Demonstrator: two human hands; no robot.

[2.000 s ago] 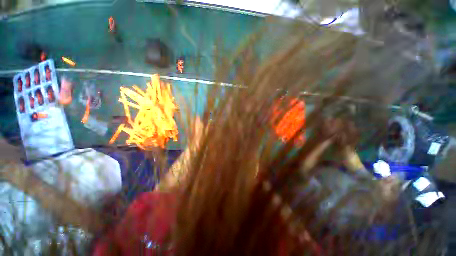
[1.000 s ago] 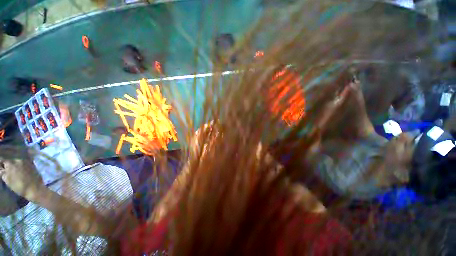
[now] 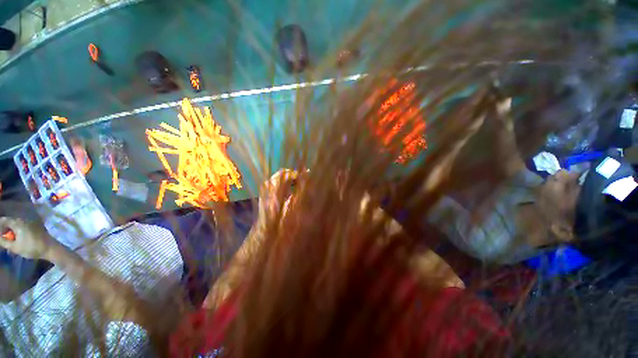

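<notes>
My left hand [image 3: 283,183] is raised in front of me at the bench's near edge, its fingers bent; hair hides what it may hold. My right forearm [image 3: 427,262] comes up from a red sleeve, and hair hides most of my right hand. A loose pile of long yellow-orange strips [image 3: 198,157] lies left of my left hand. A heap of small red-orange pieces [image 3: 400,119] lies on the green surface [image 3: 259,119] to the right, partly behind hair.
White tray [image 3: 77,206] with dark-and-orange units, and clear bag [image 3: 113,150], at left. Dark lumps [image 3: 292,47], a small unit [image 3: 194,78] and an orange loop [image 3: 93,52] beyond the pale line. Neighbours' arms [image 3: 77,269] on both sides.
The dark lumps, small unit and orange loop beyond the line have shifted left relative to the strip pile. The view has turned slightly. My left hand stays near the same place.
</notes>
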